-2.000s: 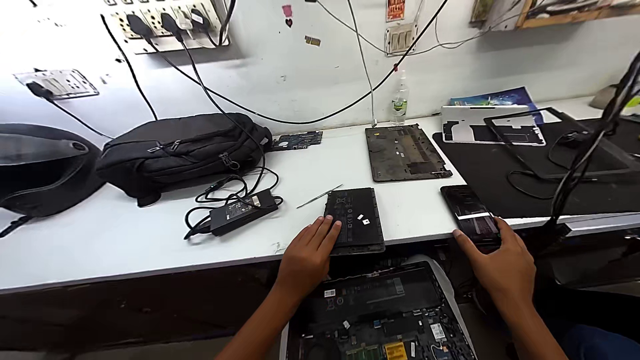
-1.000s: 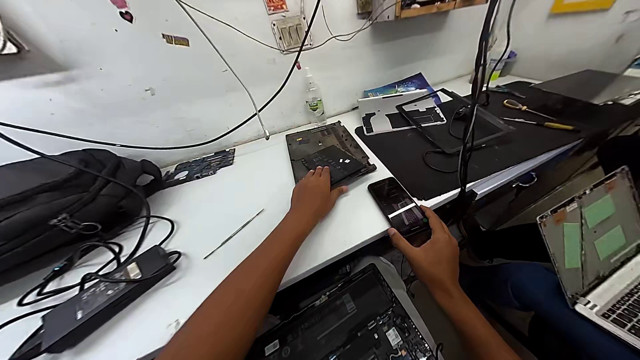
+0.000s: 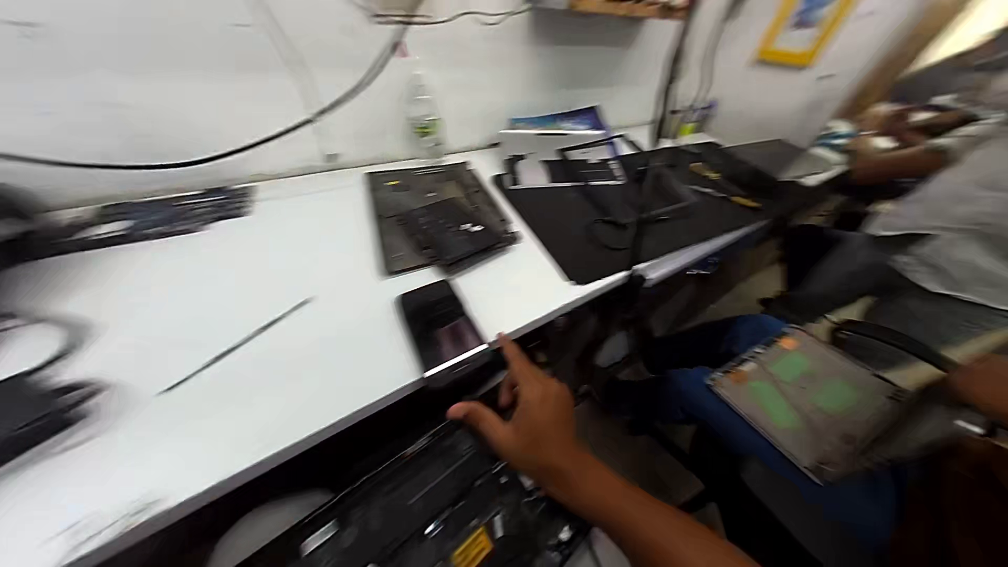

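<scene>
My right hand (image 3: pixel 524 405) is apart from everything, thumb and index finger spread, just below the black smartphone (image 3: pixel 442 324) at the white table's front edge. My left hand is out of view. Beneath my right hand lies an opened laptop base (image 3: pixel 425 504) with its inner parts showing, partly cut off by the frame. Behind the phone a black laptop battery (image 3: pixel 453 230) rests on a dark laptop bottom cover (image 3: pixel 394 206). A thin metal tool (image 3: pixel 236 346) lies on the table to the left.
A black mat (image 3: pixel 551 224) holds a bezel frame, cables and a yellow-handled screwdriver (image 3: pixel 744 202). A clear bottle (image 3: pixel 425 122) stands by the wall. Circuit boards (image 3: pixel 173 211) lie at the back left. On the right, a seated person has a laptop lid (image 3: pixel 803 398) on the lap.
The battery has gone from the front edge onto the bottom cover. My right hand has let go of the phone, which now lies farther left near that cover. My left hand has left the view, which has swung right.
</scene>
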